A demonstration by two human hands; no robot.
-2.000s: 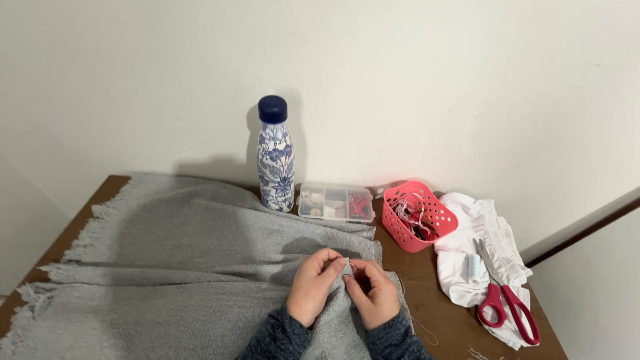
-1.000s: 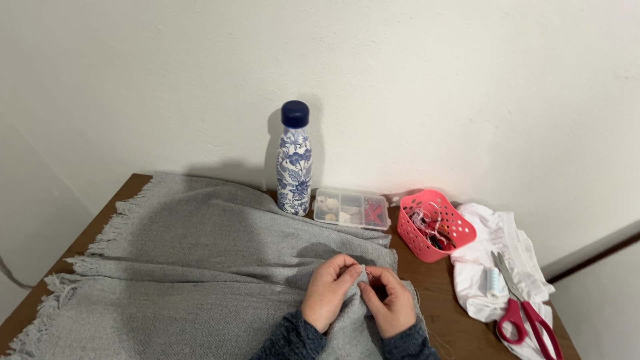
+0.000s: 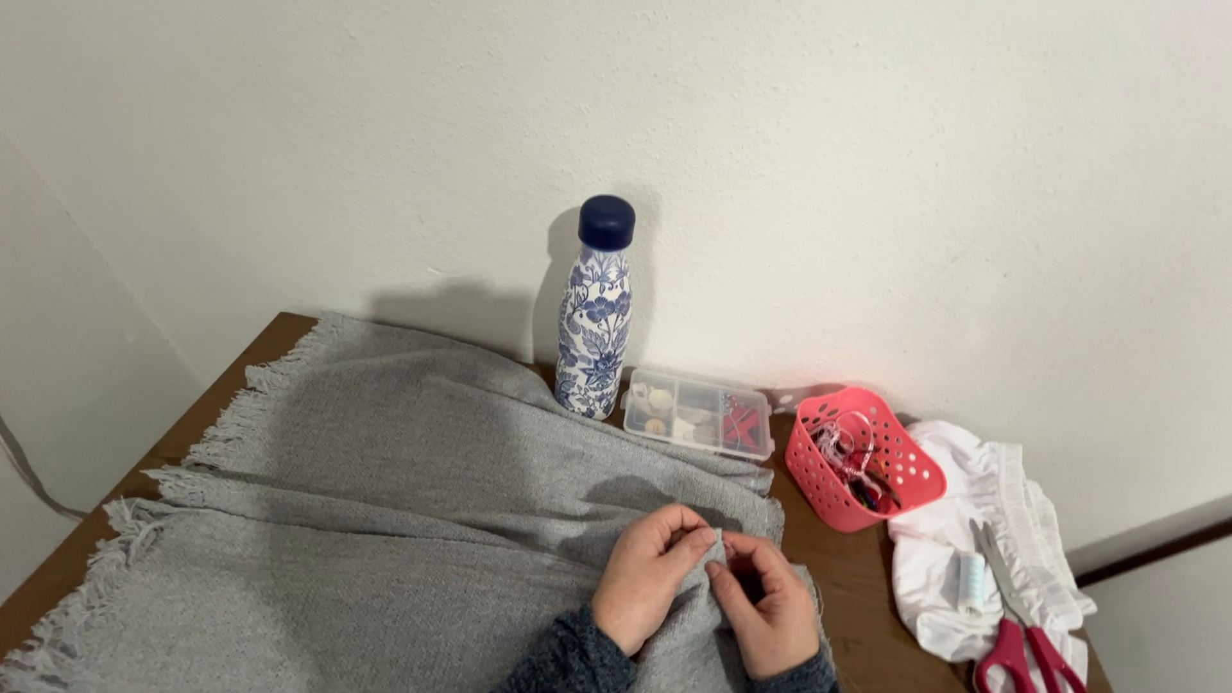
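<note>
A grey woven cloth with fringed ends (image 3: pixel 404 462) lies in loose folds over the brown table. Near its right end, my left hand (image 3: pixel 650 577) pinches a raised bit of the cloth between thumb and forefinger. My right hand (image 3: pixel 770 602) meets it from the right, its thumb and fingers at the same pinched edge. Whether a needle or thread is between the fingertips cannot be told. A clear plastic compartment box (image 3: pixel 698 414) with buttons and small red items sits behind the hands, touching the cloth's back edge.
A blue-and-white floral bottle (image 3: pixel 597 332) stands upright by the wall. Right of the box is a red perforated basket (image 3: pixel 837 491) with threads. A white gathered cloth (image 3: pixel 938 539) at the right carries a thread spool (image 3: pixel 971 582) and red-handled scissors (image 3: pixel 1006 630). The wooden table (image 3: pixel 842 592) abuts the wall.
The view has shifted somewhat. Both hands stay together at the grey cloth, with only slight finger movement.
</note>
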